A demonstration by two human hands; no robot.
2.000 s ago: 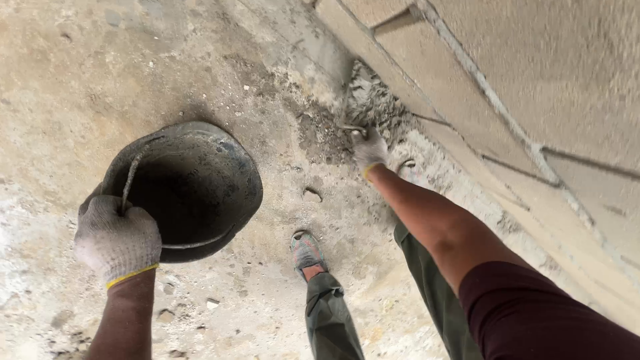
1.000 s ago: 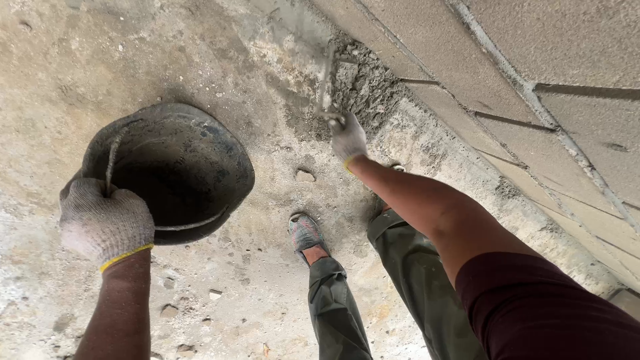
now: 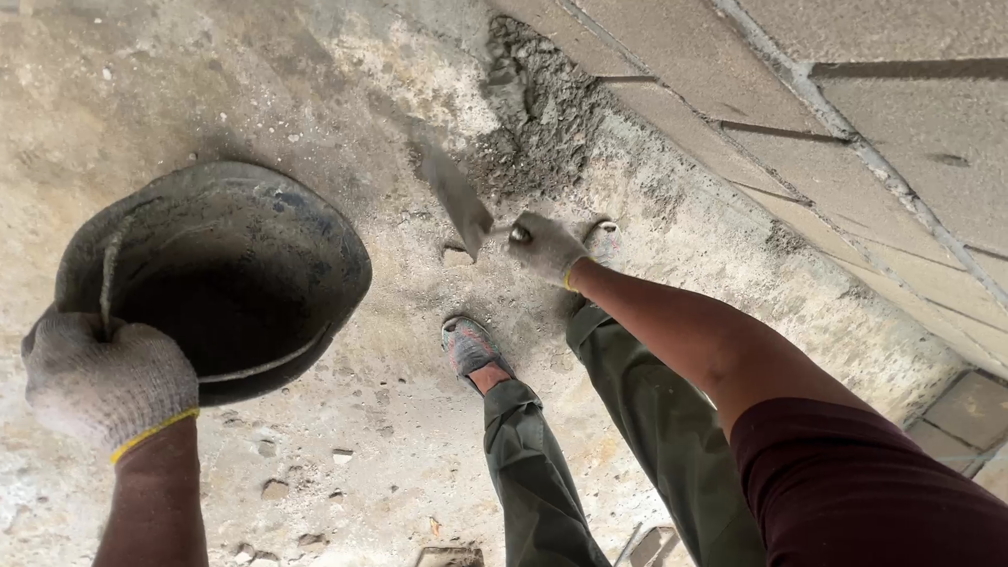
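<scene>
My left hand (image 3: 110, 382), in a knitted glove with a yellow cuff, grips the handle and rim of a black rubber bucket (image 3: 335, 236) at the left. The bucket's inside is dark, so its contents cannot be told. My gloved right hand (image 3: 545, 246) is closed around the handle of a trowel (image 3: 457, 197), whose blurred blade points up and left over the floor. Beyond that hand, a heap of wet grey mortar (image 3: 543, 102) lies on the floor against the foot of the wall.
A block wall (image 3: 756, 110) with mortar joints runs diagonally along the right. Small stones and chips (image 3: 276, 489) are scattered on the rough concrete floor. My shoes (image 3: 472, 346) stand near the middle. Paving pieces (image 3: 965, 409) lie at the lower right.
My right hand has drawn the trowel back from the mortar heap, toward my feet and the bucket. My left hand still holds the bucket at the left.
</scene>
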